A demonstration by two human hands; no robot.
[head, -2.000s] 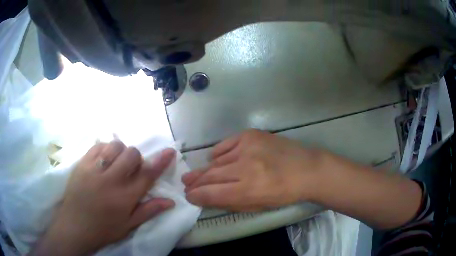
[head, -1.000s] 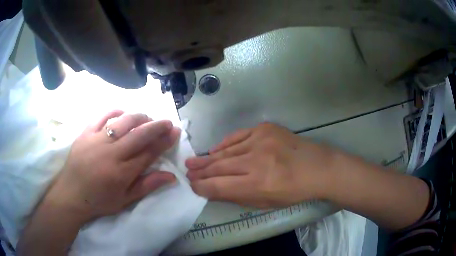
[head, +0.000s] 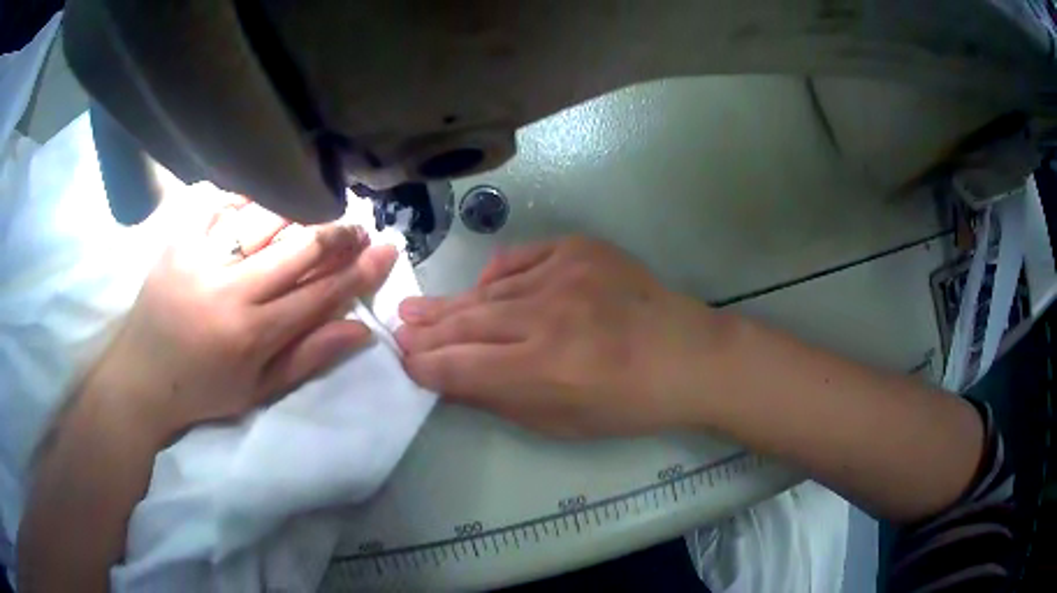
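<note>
The white garment piece lies on the machine bed at the left, glaring under the lamp. Its right edge runs up to the presser foot. My left hand lies on the cloth with its fingertips close to the foot, thumb and fingers pressing a fold. My right hand lies palm down with its fingertips on the cloth's right edge, holding it against the bed. The needle cannot be made out.
The machine head and arm cross the top. A round bed screw sits right of the foot. A printed scale follows the near edge. White strips hang at the right. White pieces lie low at right.
Both hands and the cloth have moved forward, towards the presser foot. The cloth's edge now reaches the foot, and more of the printed scale shows at the near edge.
</note>
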